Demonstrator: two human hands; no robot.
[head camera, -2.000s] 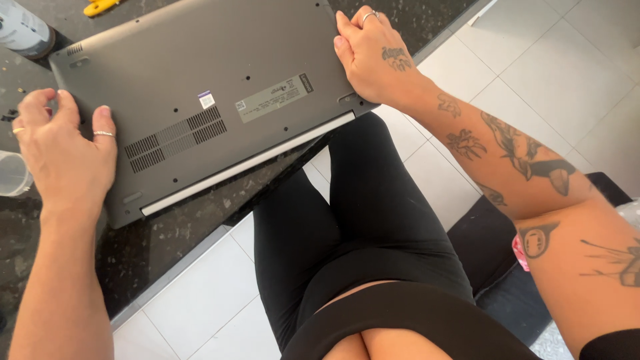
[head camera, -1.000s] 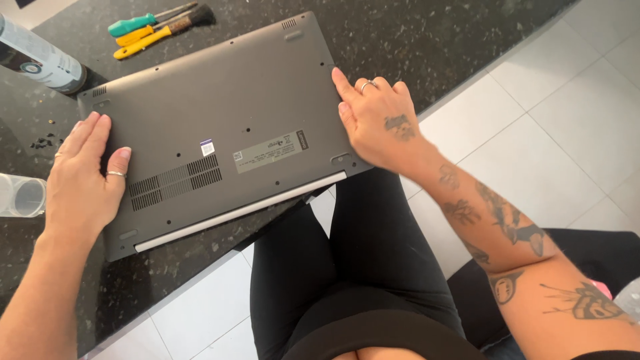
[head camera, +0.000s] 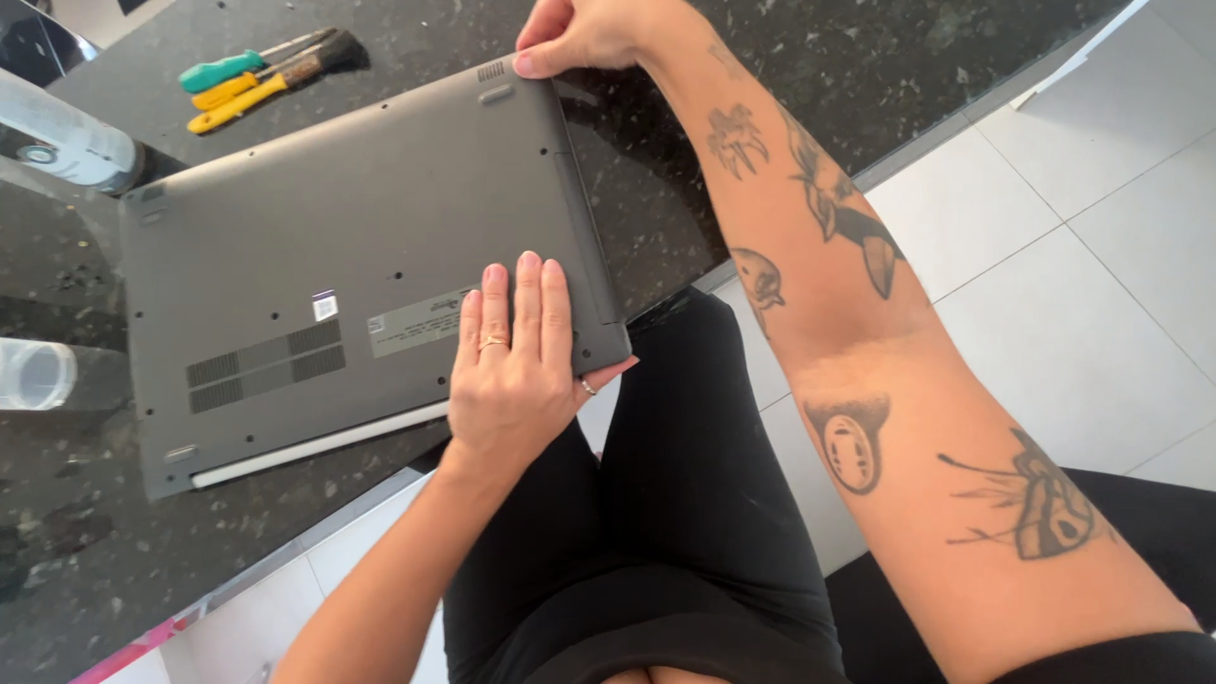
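Observation:
A closed grey laptop (head camera: 332, 228) lies bottom side up on the dark speckled stone counter, its vents, screws and label showing. My left hand (head camera: 518, 361) rests flat on its near right corner, four fingers together on the base and the thumb at the edge. At the far right corner, my right hand (head camera: 589, 38) pinches the laptop's edge, thumb on top; some of its fingers are hidden or cut off by the frame. The near right corner sticks out over the counter's edge, above my lap.
Beyond the laptop lie a green-handled screwdriver (head camera: 220, 71), a yellow-handled tool (head camera: 228, 90) and a yellow-handled brush (head camera: 237, 104). A bottle (head camera: 66, 142) and a clear plastic cup (head camera: 36, 374) stand at the left. The counter's front edge (head camera: 912, 147) runs diagonally above a tiled floor.
My left hand has moved from the laptop's left side to its near right corner. My right hand has gone from the right side up to the far right corner.

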